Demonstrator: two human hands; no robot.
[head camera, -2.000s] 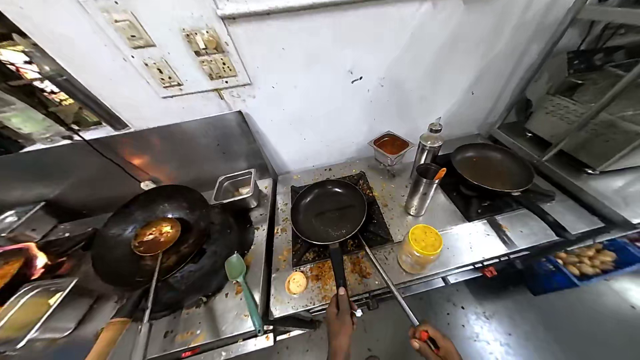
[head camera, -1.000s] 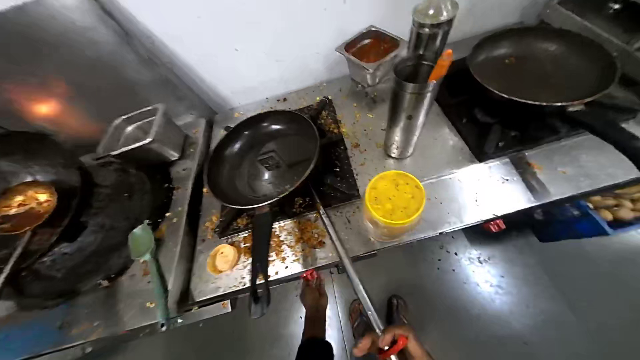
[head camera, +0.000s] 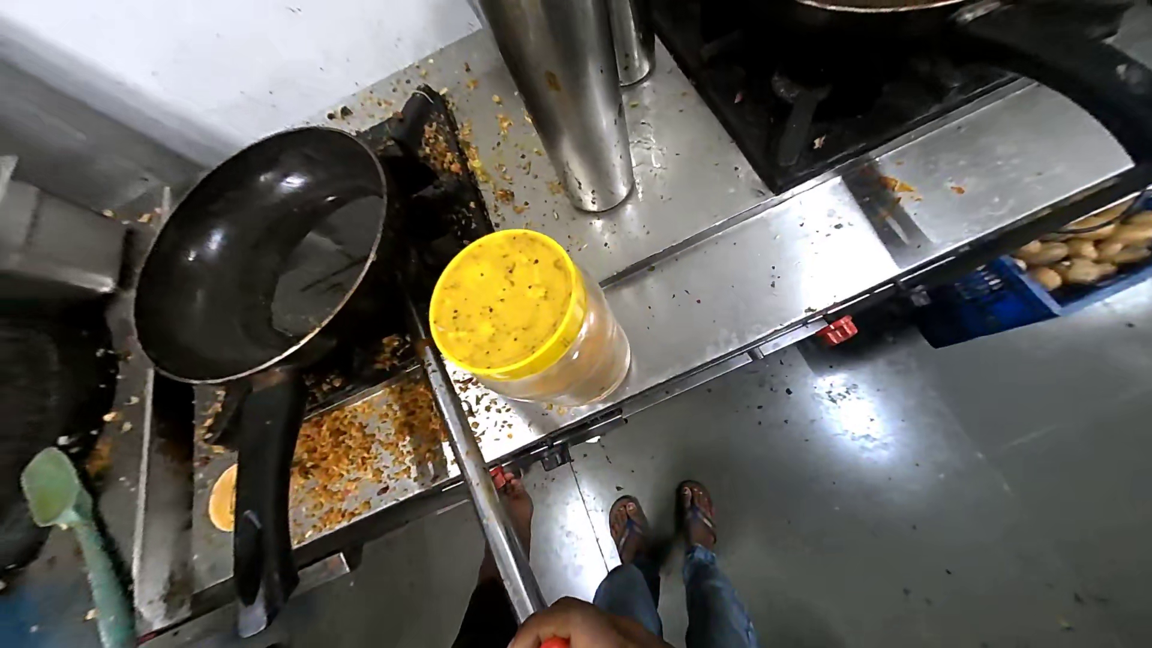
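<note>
My left hand (head camera: 516, 500) reaches to the stove's front edge, fingers at a red burner knob (head camera: 497, 477). At the bottom edge my right hand (head camera: 589, 627) is closed around the red handle of a long metal rod (head camera: 477, 477). The rod slants up past the frying pan's right side to the dark burner, where its tip is hidden. The black frying pan (head camera: 256, 256) sits tilted on that burner, handle toward me, with a little clear liquid or shine inside. A yellow-lidded clear jar (head camera: 508, 306) stands right of the rod.
Steel cylindrical containers (head camera: 576, 117) stand behind the jar. Another pan (head camera: 1062, 76) rests on the right burner. Food crumbs (head camera: 360, 450) litter the steel counter. A green spatula (head camera: 81, 522) lies at left. A blue crate (head camera: 990, 301) of potato-like produce is at lower right.
My left hand has let go of the frying pan's handle and moved right to the red knob. My right hand still holds the rod. The view has moved much closer to the stove.
</note>
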